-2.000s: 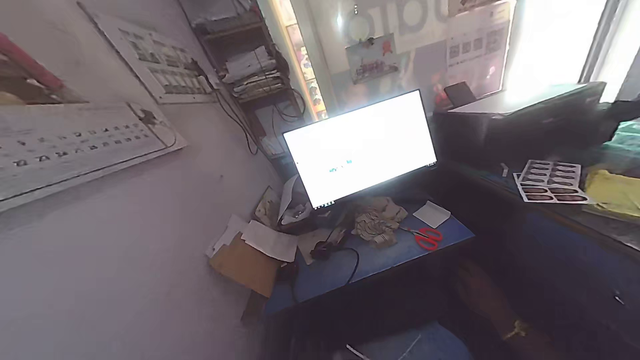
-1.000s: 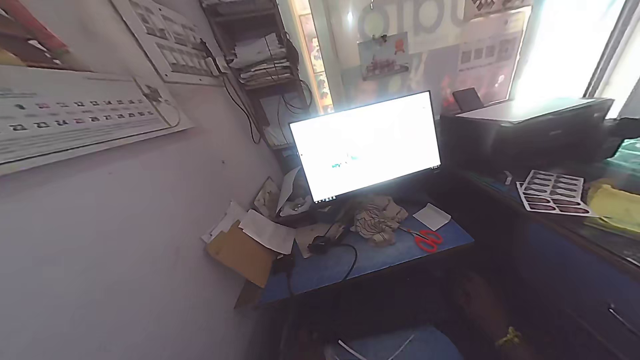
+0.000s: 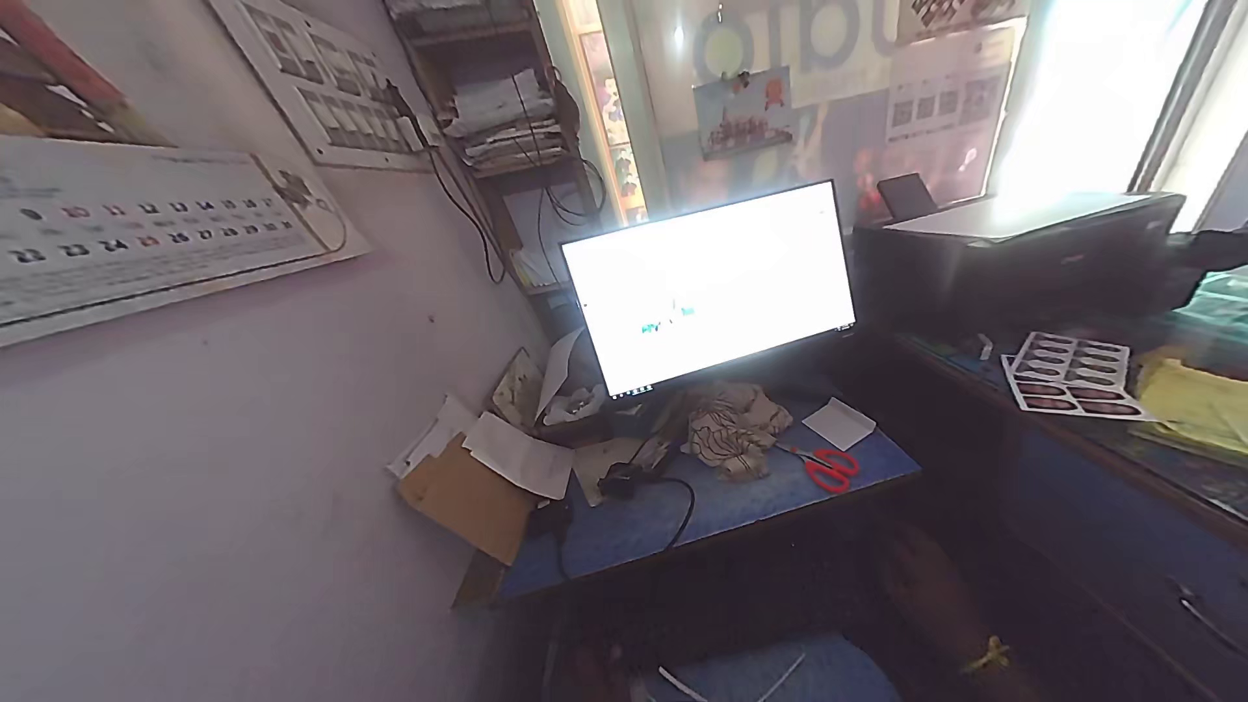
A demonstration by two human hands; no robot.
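My right hand (image 3: 916,565) is low in deep shadow below the desk's front edge, with a yellow band (image 3: 991,655) at the wrist; its fingers are too dark to make out, and whether it holds anything is hidden. A dim shape at the bottom edge may be my left hand (image 3: 597,673), also too dark to read. Above them, on the blue desk top (image 3: 751,507), lie red-handled scissors (image 3: 829,470), a crumpled patterned cloth (image 3: 733,429), a white paper (image 3: 839,423) and a black cable (image 3: 690,507). Behind these a lit monitor (image 3: 717,288) stands tilted in view.
Papers and a brown envelope (image 3: 473,497) lean at the desk's left by the wall. A shelf (image 3: 487,34) holds paper stacks. To the right, a counter bears a black printer (image 3: 1033,263), printed sheets (image 3: 1072,375) and yellow material (image 3: 1194,400). A blue seat (image 3: 829,673) is at the bottom.
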